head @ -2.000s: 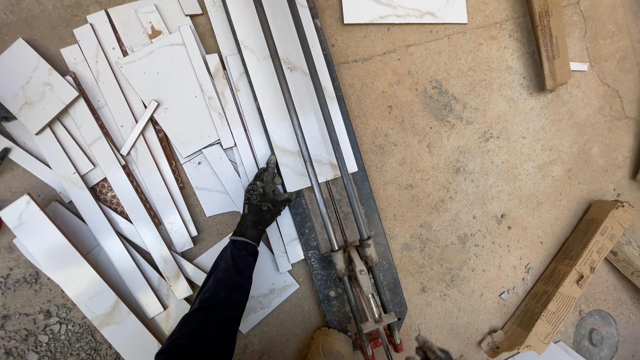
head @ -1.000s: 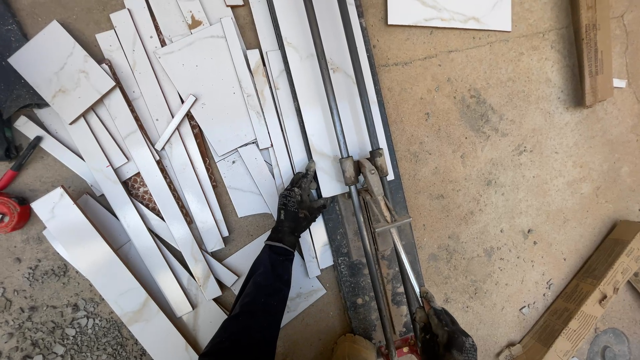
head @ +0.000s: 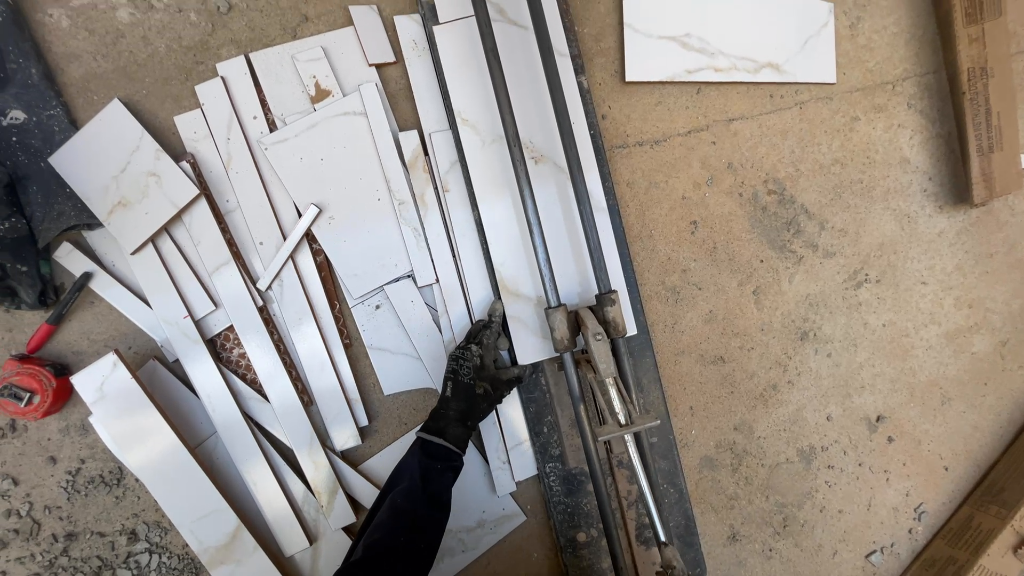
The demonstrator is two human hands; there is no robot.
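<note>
A manual tile cutter with twin steel rails [head: 522, 172] lies lengthwise on the floor. Under the rails lies a long white marbled tile [head: 468, 136], its near end beside the cutter's sliding carriage [head: 588, 328]. My left hand [head: 478, 372], in a dark work glove, holds the tile's near left corner, one finger along the side and the thumb at the end edge. From the carriage a metal lever handle [head: 640, 464] slants toward the bottom edge. Only what look like gloved fingertips of my right hand [head: 672, 560] show at its lower end; their grip is unclear.
Many cut strips and pieces of marbled tile [head: 344, 192] overlap left of the cutter. A red tape measure [head: 36, 388], a red-and-black marker [head: 58, 314] and dark cloth [head: 32, 160] lie far left. Another tile [head: 728, 40] and cardboard boxes [head: 980, 104] are at right.
Since the oldest frame, the carriage has slid away from me to the tile's near end. My right hand, gripping the lever one second ago, is now almost wholly outside the view. My left hand stays at the tile corner.
</note>
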